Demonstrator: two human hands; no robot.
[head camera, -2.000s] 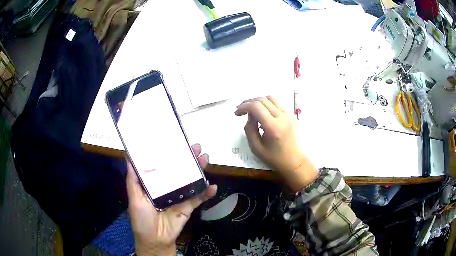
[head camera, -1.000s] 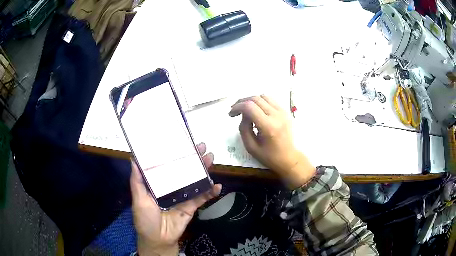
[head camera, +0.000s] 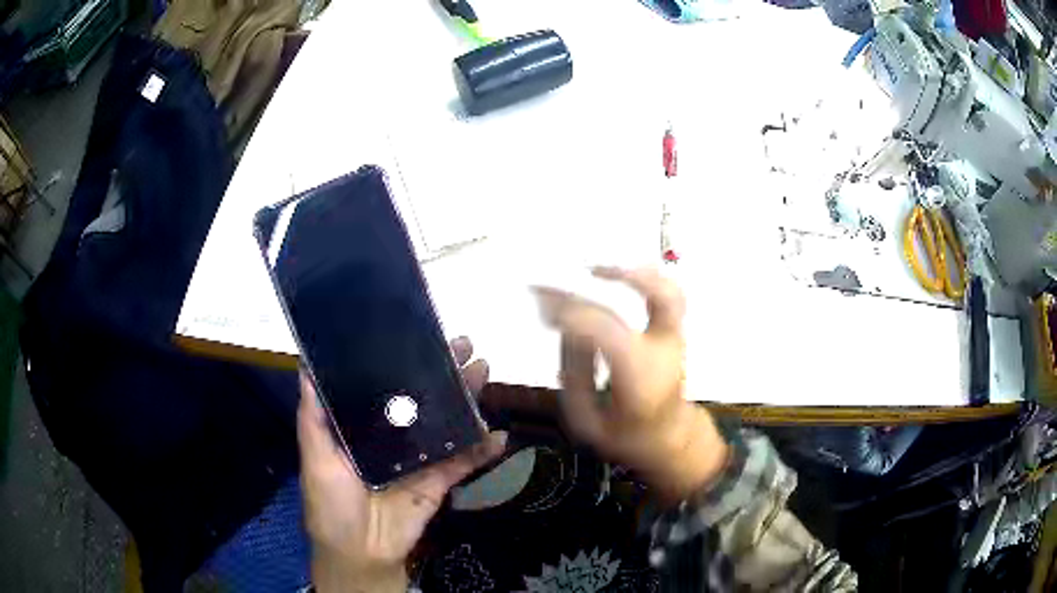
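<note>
My left hand (head camera: 369, 510) holds a smartphone (head camera: 359, 313) above the table's front edge. Its screen is dark with a white round button near the bottom. My right hand (head camera: 626, 376) is to the right of the phone, blurred, fingers apart and bent, holding nothing. A notebook (head camera: 446, 209) lies faintly on the white table behind the phone, partly hidden by it. A pen (head camera: 669, 197) with red ends lies on the table beyond my right hand.
A black-headed mallet (head camera: 514, 72) lies at the back of the white table (head camera: 811, 359). At the right are a sewing machine (head camera: 927, 87), yellow-handled scissors (head camera: 933, 251) and a long black bar (head camera: 977, 342). Dark navy cloth (head camera: 128, 301) hangs at the left.
The phone screen has turned from white to dark with a white round button. My right hand has moved slightly down and its fingers have spread. The left hand still holds the phone.
</note>
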